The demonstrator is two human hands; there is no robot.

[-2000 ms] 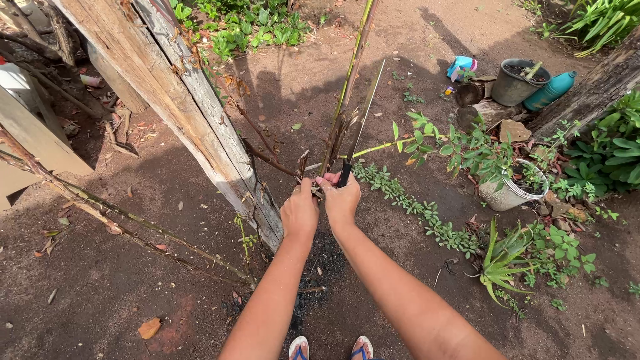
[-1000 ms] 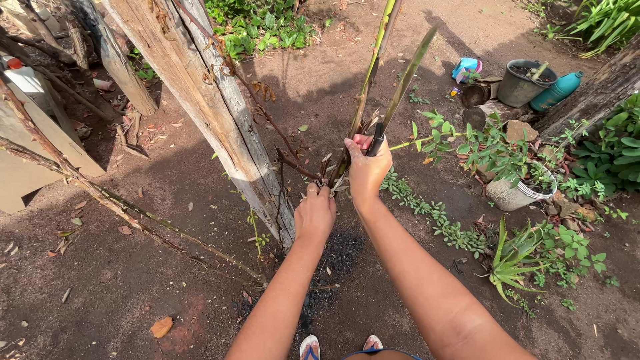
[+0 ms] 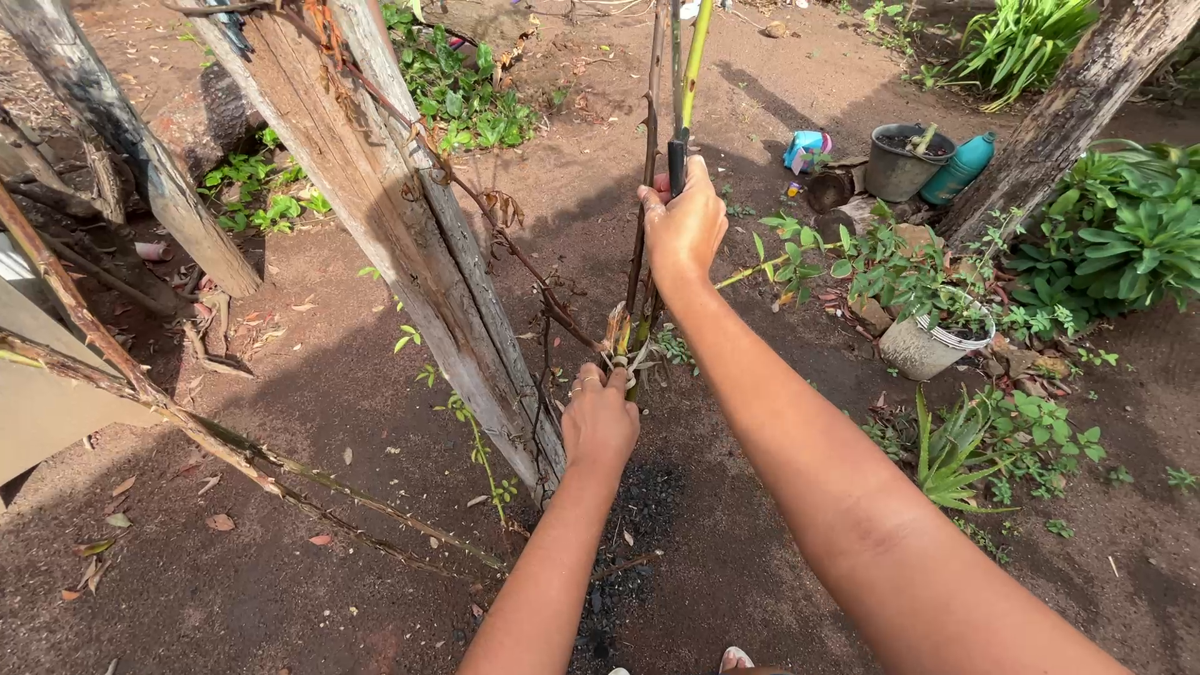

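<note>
My right hand (image 3: 686, 223) is closed around the black handle (image 3: 677, 167) of a long-bladed knife, its blade pointing up beside a green stem (image 3: 695, 66). Brown thorny stems (image 3: 649, 141) rise just left of that hand. Lower down, my left hand (image 3: 600, 412) grips a pale strip of tie material (image 3: 637, 364) wrapped around the base of the stems, where a cut, yellowish stub shows. A ring is on one of its fingers. The fingertips of both hands are partly hidden.
A weathered wooden post (image 3: 403, 216) leans at the left, with thorny branches (image 3: 178, 412) beyond it. On the right stand a white bucket (image 3: 937, 342) with a plant, a grey pot (image 3: 902, 169), a teal bottle (image 3: 958, 169) and an aloe-like plant (image 3: 947, 464).
My right hand has moved up the stems with the knife, away from my left hand, which stays low at the tied base. Two seconds ago both hands were close together.
</note>
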